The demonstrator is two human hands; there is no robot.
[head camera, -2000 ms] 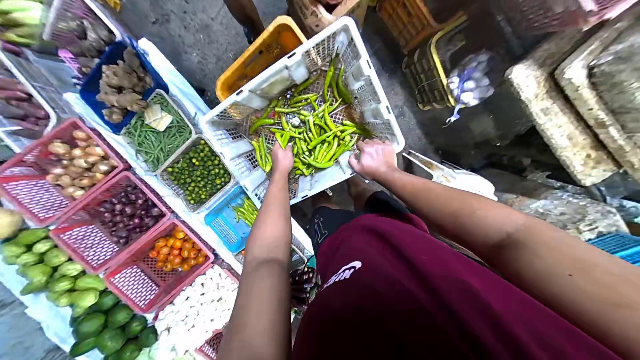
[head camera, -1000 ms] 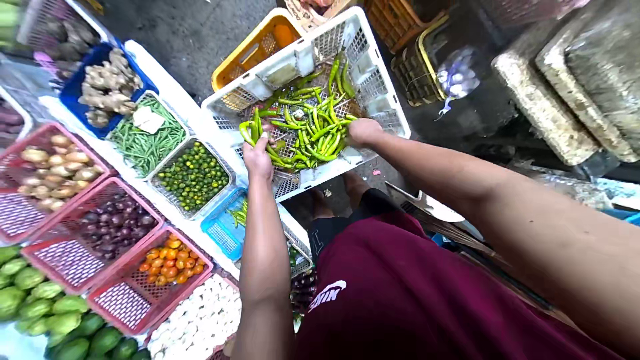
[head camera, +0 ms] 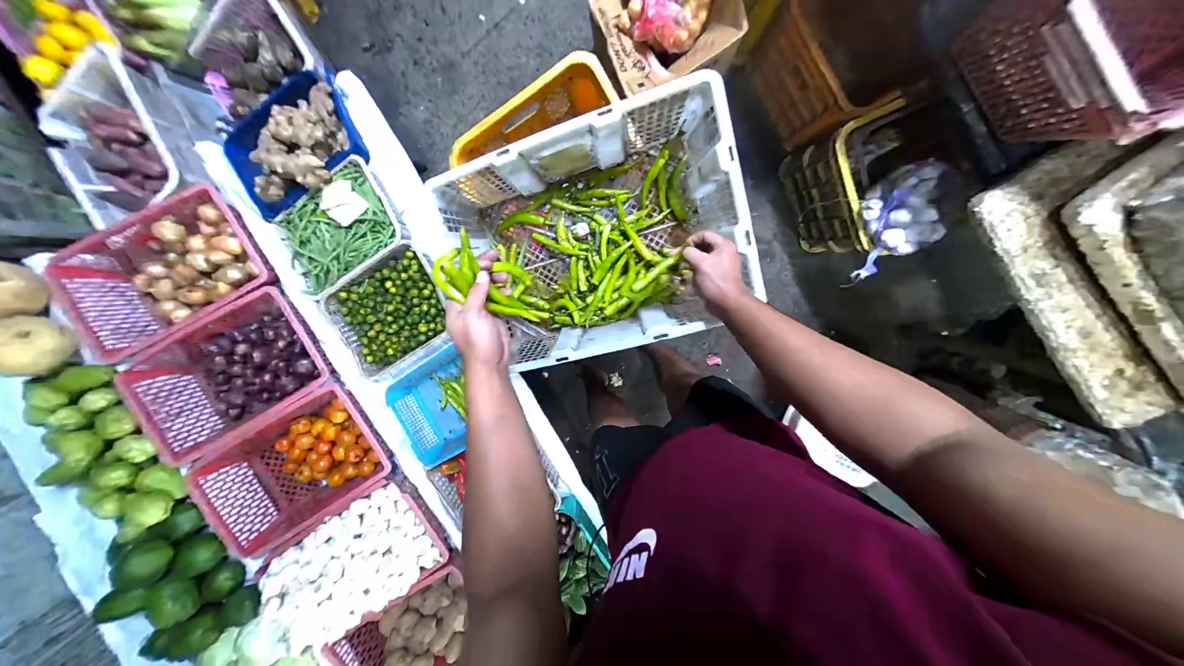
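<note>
A large white plastic crate [head camera: 647, 324] holds loose green chili peppers [head camera: 606, 264] and some dried debris. Over its left side, my left hand [head camera: 481, 319] holds a bunch of green chilies that stick out past the fingers. My right hand [head camera: 714, 268] is at the crate's right part, thumb and fingers together by the tips of the chilies; whether it grips one is unclear. A blue plastic basket [head camera: 421, 421] with a few green chilies lies just below my left hand, partly hidden by my forearm.
Left of the crate are a basket of calamansi [head camera: 388, 310], green beans [head camera: 338, 236], a blue tray of ginger [head camera: 301, 139] and red baskets of onions, tomatoes [head camera: 326, 449] and garlic [head camera: 351, 564]. A yellow crate [head camera: 536, 111] stands behind. At right are a bag of garlic [head camera: 902, 208] and foam boxes [head camera: 1064, 287].
My left hand has come to hold a bunch of chilies at the crate's left side; two seconds ago it was over the crate's near side. My right hand remains at the right part.
</note>
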